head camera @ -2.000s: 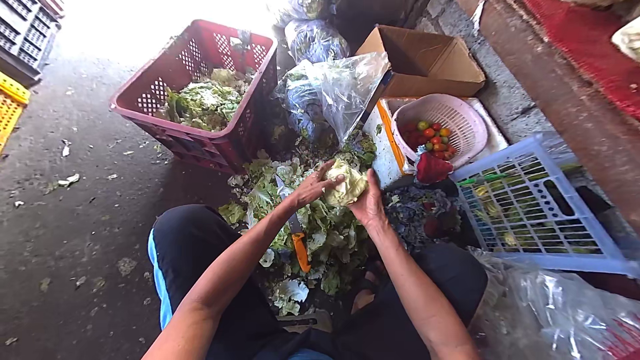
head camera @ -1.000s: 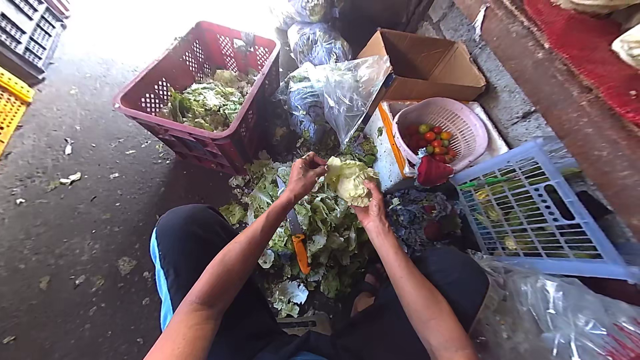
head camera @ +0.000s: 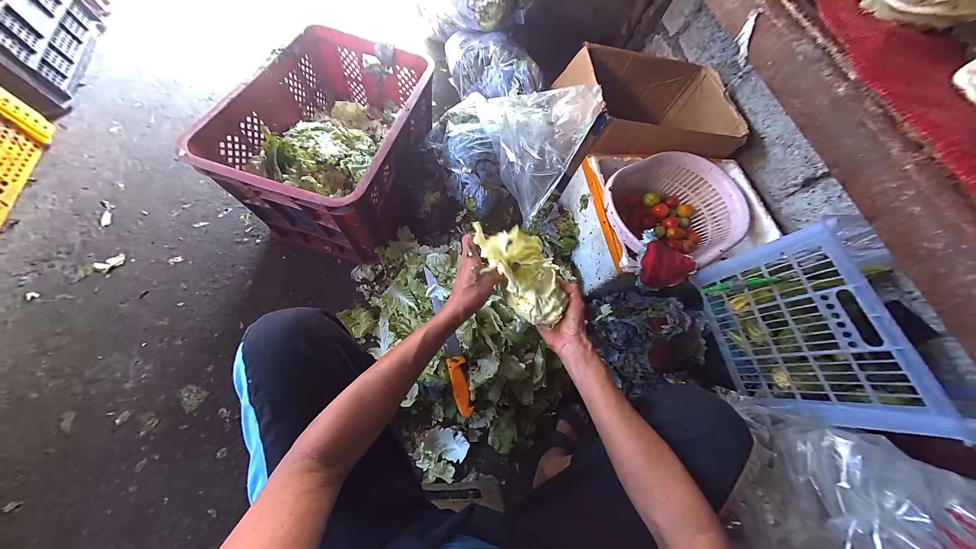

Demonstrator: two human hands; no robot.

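Note:
A pale yellow-green leafy head, probably cabbage or lettuce (head camera: 528, 280), is between my two hands above a heap of loose leaves (head camera: 496, 366). My right hand (head camera: 566, 319) holds its base from the right and below. On the other side, my left hand (head camera: 474, 280) pinches an outer leaf at the head's upper left; the fingertips are partly hidden behind the leaf. A knife with an orange handle (head camera: 459, 385) lies on the leaf heap below my left forearm, its blade pointing up and partly covered by that forearm.
A red plastic crate (head camera: 358, 191) with leaves stands at the upper left. Right of the heap are bagged vegetables (head camera: 469, 145), a cardboard box (head camera: 663, 137), a pink basket (head camera: 732, 206) of tomatoes and a tilted blue crate (head camera: 900, 358). Clear plastic bags (head camera: 862, 480) lie at the lower right.
My left hand, apart from the head's body a second ago, is now against its upper left with a leaf pulled outward. The head is turned differently in my right hand.

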